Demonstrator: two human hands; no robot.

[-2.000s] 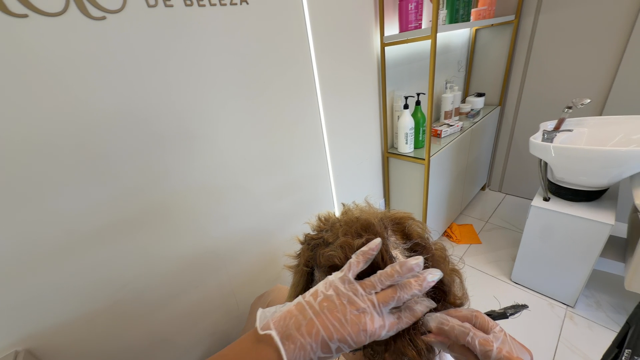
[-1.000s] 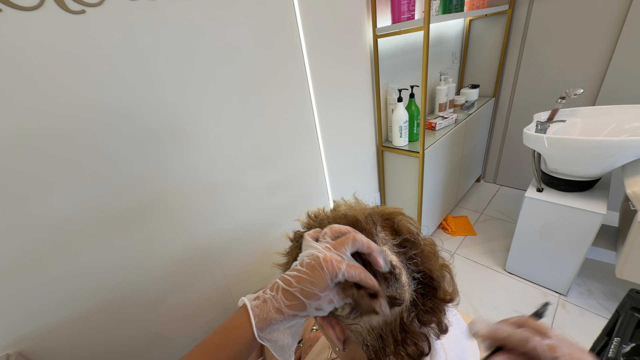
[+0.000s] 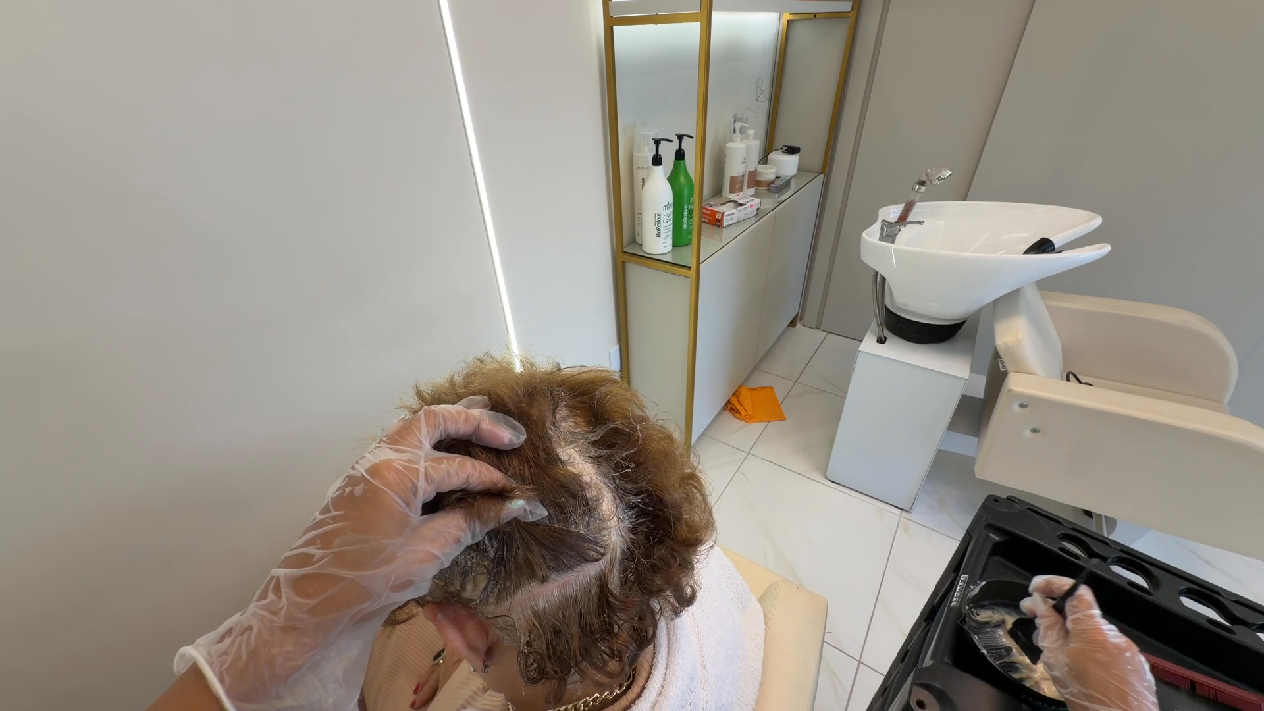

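A seated person's curly brown hair (image 3: 632, 474) shows parted sections, with whitish cream along the part lines. My left hand (image 3: 395, 504), in a clear plastic glove, holds back a section of hair (image 3: 548, 543) above the person's ear, fingers bent into it. My right hand (image 3: 1091, 642), gloved too, grips the thin black handle of a tool, seemingly a tint brush (image 3: 1071, 591), over a black bowl (image 3: 997, 642) of pale cream. The bowl sits in a black trolley tray (image 3: 953, 592). The brush's tip is hard to make out. A white towel (image 3: 706, 642) lies around the person's shoulders.
Behind the trolley stand a white wash basin (image 3: 978, 247) and a cream salon chair (image 3: 1116, 415). A gold-framed shelf (image 3: 696, 296) holds pump bottles (image 3: 657, 207) and a small box (image 3: 731, 210). An orange cloth (image 3: 755, 404) lies on the tiled floor. A wall (image 3: 247, 247) rises at left.
My right hand has gone from the hair to the bowl in the trolley, with the dark-handled tool. My left hand, spread over the hair two seconds ago, now holds a section back. The view has swung right.
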